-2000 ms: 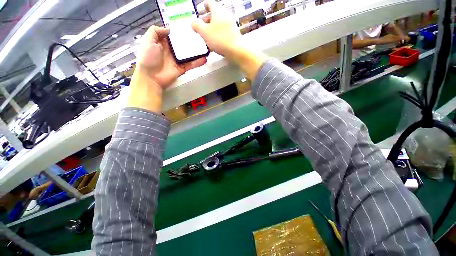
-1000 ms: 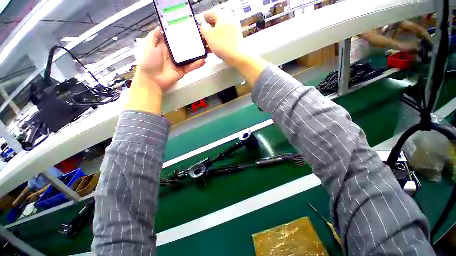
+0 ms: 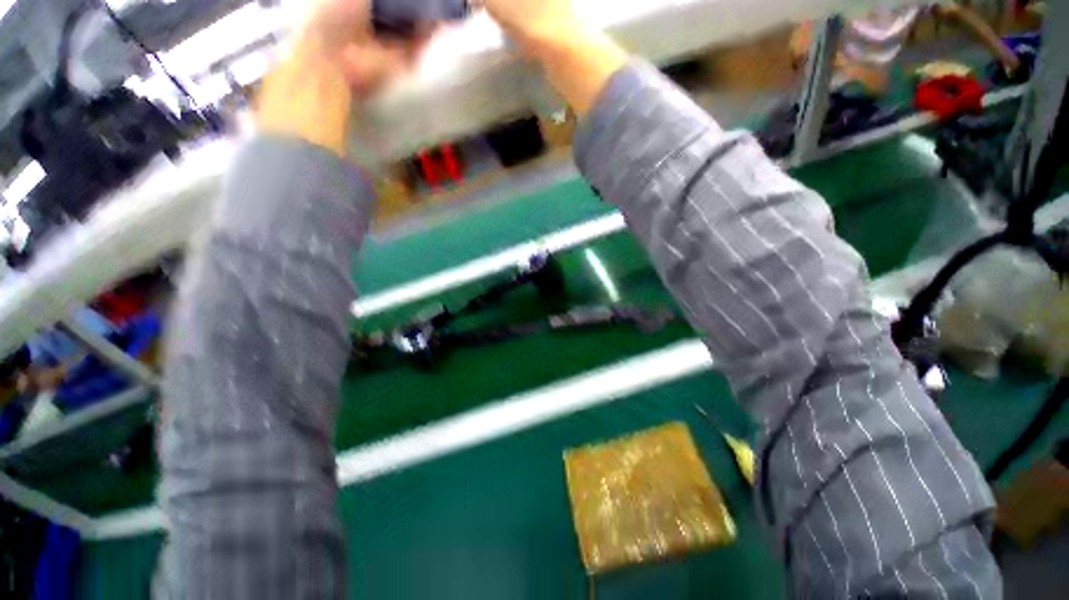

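Note:
My left hand is blurred at the top edge, partly cut off, holding the dark lower end of the smartphone. My right hand is at the top edge right of the phone, with its fingers cut off by the edge; whether it touches the phone cannot be told. Both forearms are in grey striped sleeves. Below, the shiny yellow-brown work pad lies on the green bench. A small tool with a pale yellow handle lies beside it, partly behind my right sleeve.
Black units with cords lie on the green conveyor beyond a white strip. A white shelf crosses above. At right are a black hanging cable and a clear plastic bag. Another person's arm is near a red tray.
The view has tilted down, so the phone and hands sit higher and are mostly cut off. The pad shows more fully. The units on the belt have shifted left in view.

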